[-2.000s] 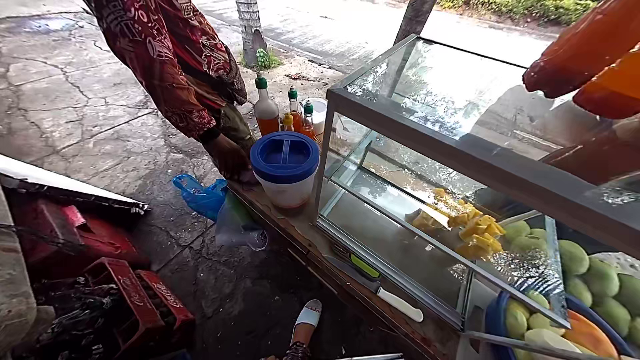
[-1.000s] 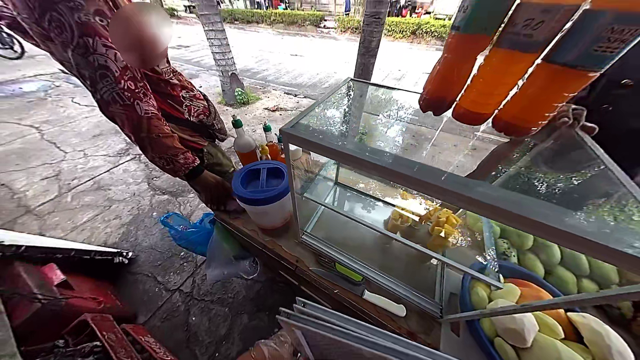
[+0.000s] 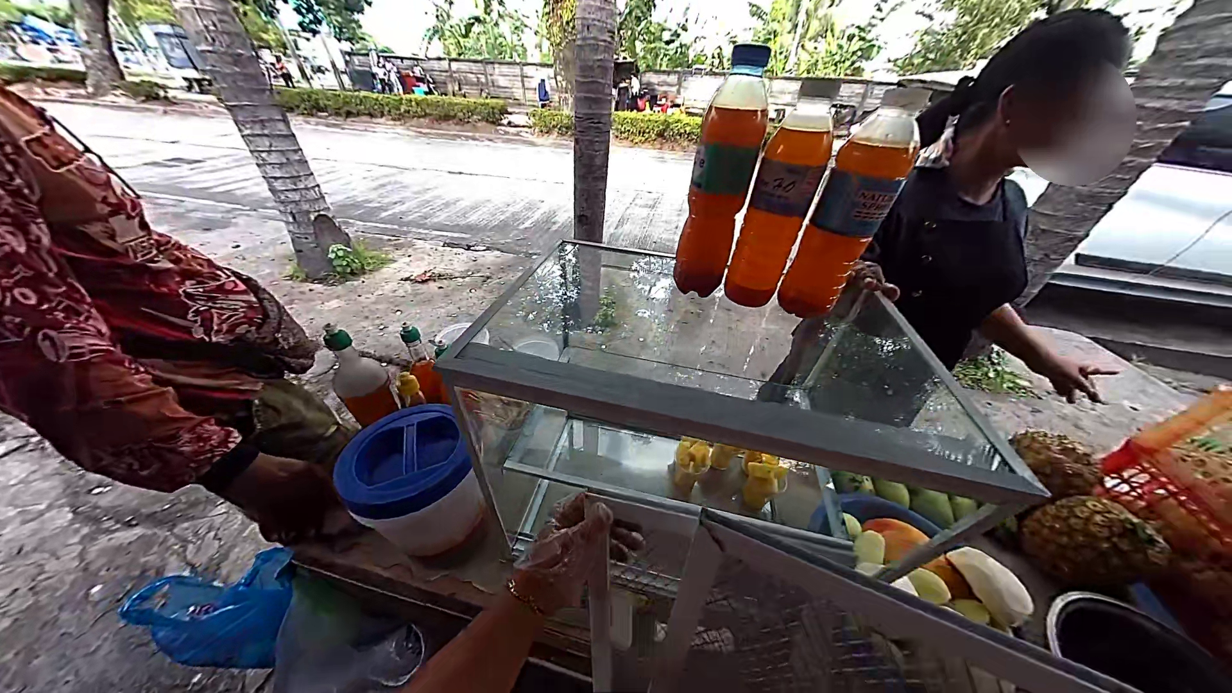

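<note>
My left hand [image 3: 568,553], in a thin clear plastic glove with a bracelet at the wrist, grips the upper corner of a metal-framed panel [image 3: 707,587] at the near side of the glass display case [image 3: 674,409]. My right hand is out of view. Inside the case stand several clear cups of cut yellow fruit [image 3: 762,481]. Behind the panel's right part, a blue basin [image 3: 837,510] holds peeled fruit [image 3: 991,582]. Left of the case is a white tub with a blue lid [image 3: 409,462].
Bottles of orange liquid [image 3: 753,183] hang over the case. Sauce bottles [image 3: 364,380] stand behind the tub. A person in a patterned sleeve [image 3: 106,385] leans at left; another in black [image 3: 953,260] stands behind. Pineapples [image 3: 1092,539] lie right, a blue bag [image 3: 217,611] left.
The view has tilted up and right. My left hand now shows on the framed panel, which was out of view two seconds ago and appeared at the bottom one second ago.
</note>
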